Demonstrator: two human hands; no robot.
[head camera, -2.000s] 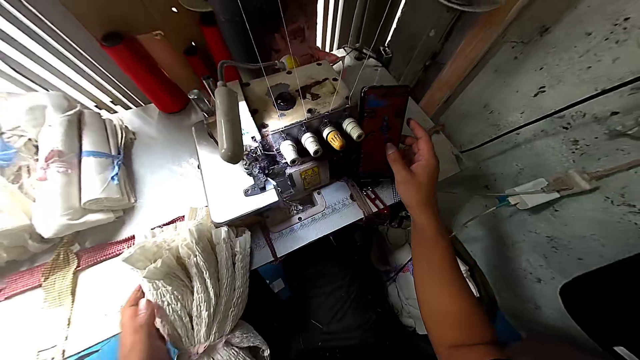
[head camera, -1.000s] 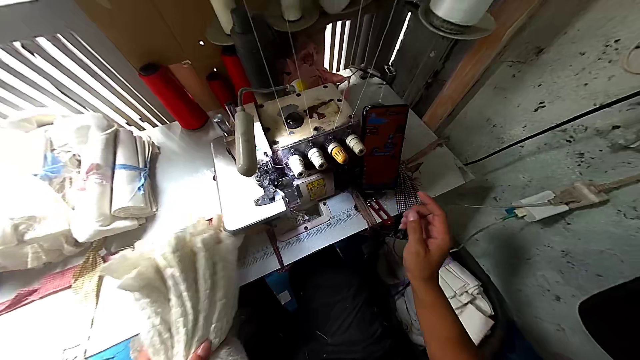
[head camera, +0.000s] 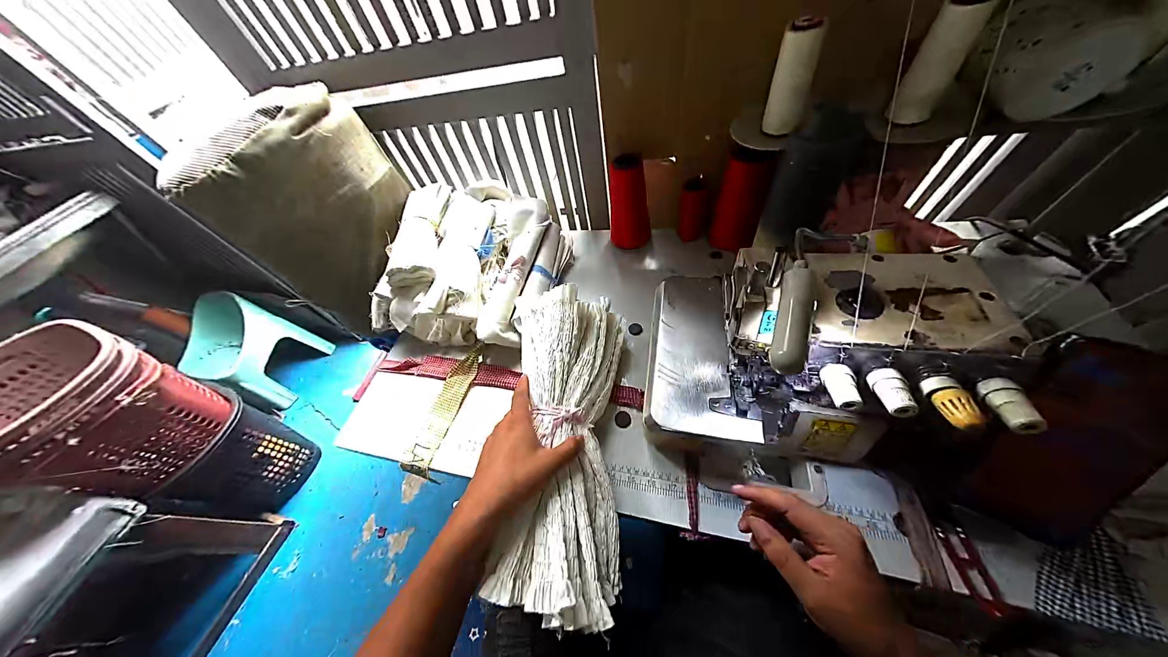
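A bundle of white crinkled fabric strips, tied around its middle, lies over the front edge of the sewing table. My left hand rests against the bundle's left side near the tie, thumb across it; whether the fingers grip it cannot be told. My right hand is at the table's front edge, below the overlock sewing machine, fingers loosely bent and apart, holding nothing visible. A narrow red strip hangs over the edge between the hands.
Rolled white fabric bundles lie at the table's back left. Red thread cones stand behind. A red woven band and a yellow mesh strip cross the table. Plastic baskets and a light-green stool stand at the left.
The view has swung left. My right hand has moved from the machine's right side to below its front. The fabric bundle now lies across the table edge, with my left hand at its tie.
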